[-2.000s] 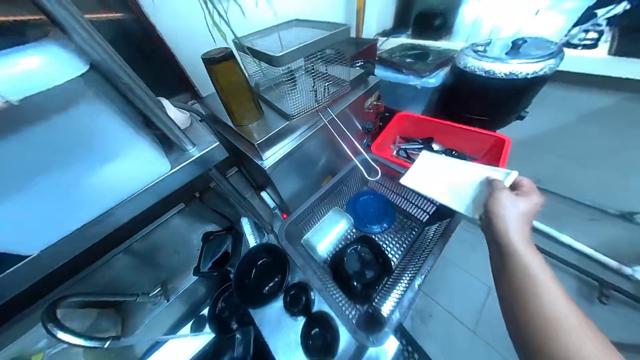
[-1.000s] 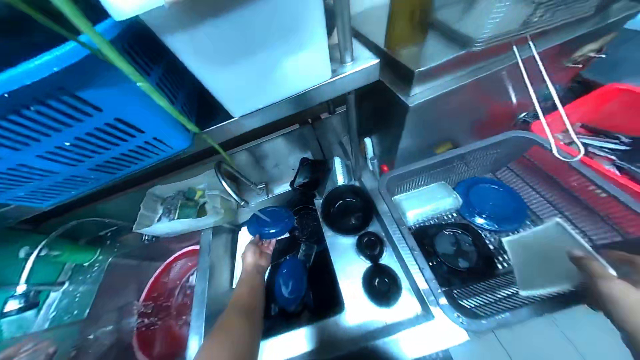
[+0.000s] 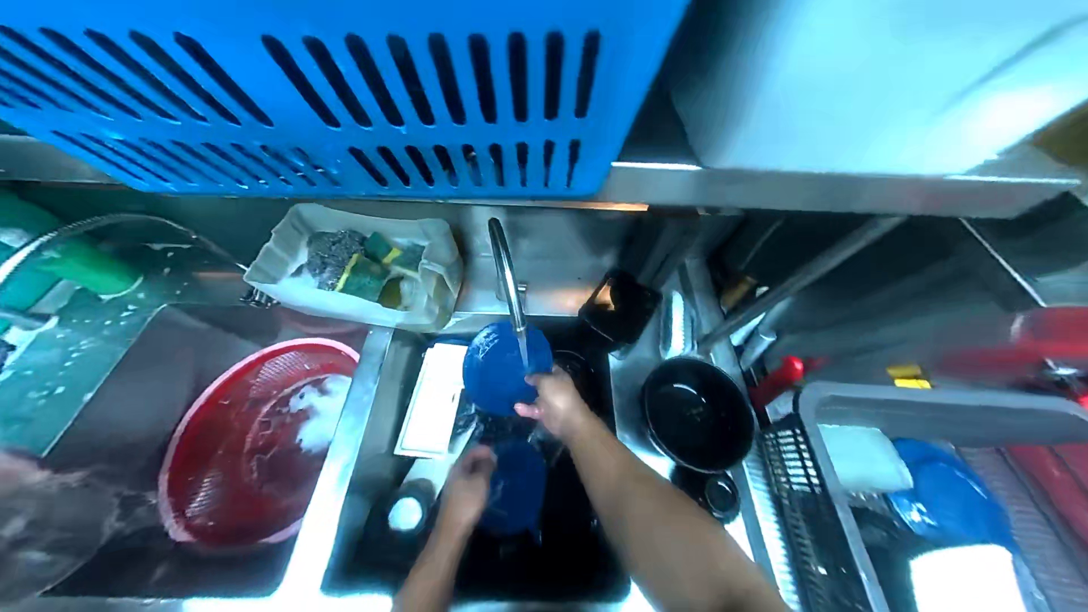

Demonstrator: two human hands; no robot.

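Note:
Under the running faucet (image 3: 507, 272), my right hand (image 3: 554, 403) grips the edge of a blue plate (image 3: 493, 367); water falls on the plate. Lower down in the sink, my left hand (image 3: 469, 489) is at the left edge of a second blue plate (image 3: 515, 489), blurred, its fingers around that rim. A white rectangular dish (image 3: 433, 399) leans at the sink's left side. Black dishes lie beneath the plates, partly hidden. A black bowl (image 3: 698, 413) stands on the ledge to the right.
A red colander (image 3: 255, 442) with suds sits in the left sink. Sponges fill a white container (image 3: 357, 268) behind. A blue crate (image 3: 340, 93) is on the shelf overhead. A grey basket (image 3: 935, 399) holds dishes at right. Another person's blurred hand shows at far left.
The view has swung far left to the sink. The white dish that my right hand held at the grey basket has left that hand, which now holds a blue plate under the faucet.

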